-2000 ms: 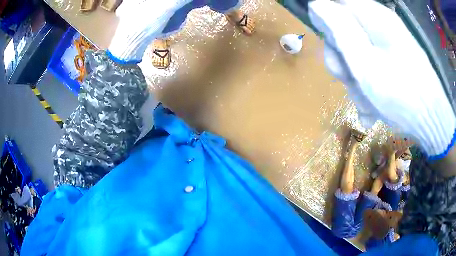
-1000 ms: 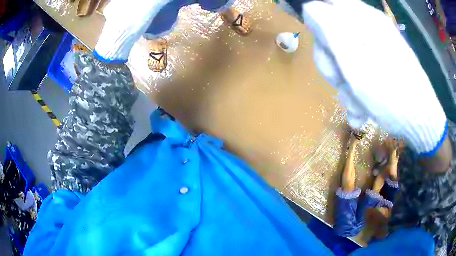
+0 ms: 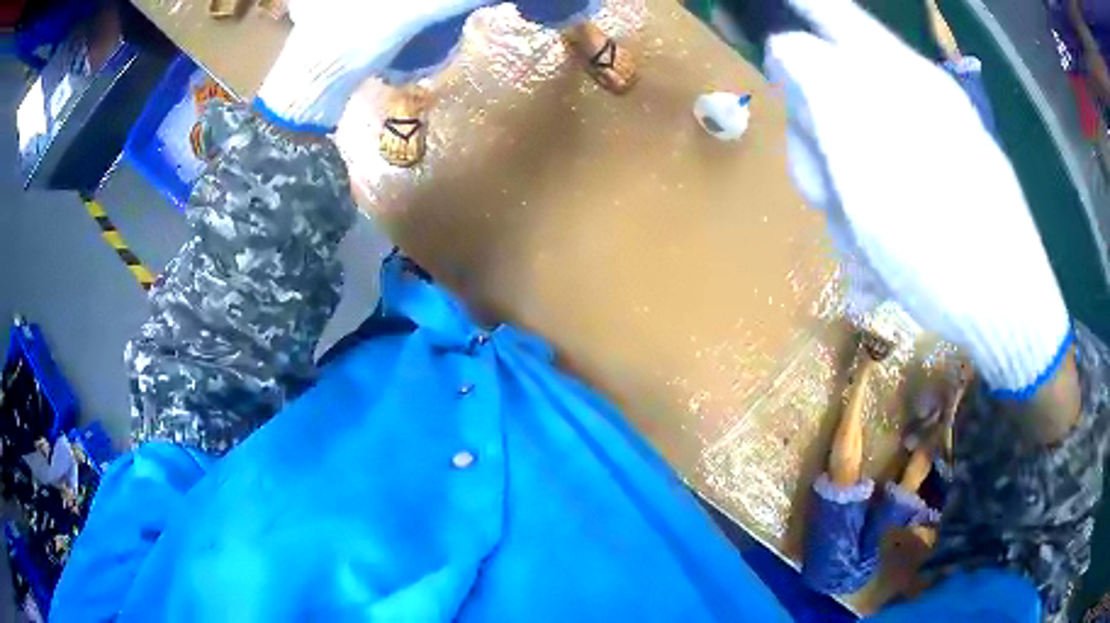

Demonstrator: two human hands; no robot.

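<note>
My left hand (image 3: 365,61), in a white glove, is at the top left against a blue denim-look piece (image 3: 426,49), fingers cut off by the top edge. Two sandalled feet (image 3: 403,136) lie on the shiny film below and right of it; whether they join the blue piece is unclear. My right hand (image 3: 913,195), also gloved, is at the upper right, back up, fingers hidden or cut off. A dark thing (image 3: 761,17) shows beside its far end; whether I hold it is unclear. A white glue bottle (image 3: 723,116) stands between my hands.
Leg assemblies (image 3: 840,523) lie at the bench's lower right, partly under my right sleeve. Another leg piece (image 3: 962,61) is on the green conveyor (image 3: 1035,134) at upper right. Tan inserts (image 3: 231,7) are at the top left. A blue bin (image 3: 158,134) with orange parts is beyond the bench (image 3: 633,243).
The view has shifted slightly. My right hand has moved a little down. The leg piece on the conveyor has come further into view. My right sleeve covers more of the leg assemblies at lower right.
</note>
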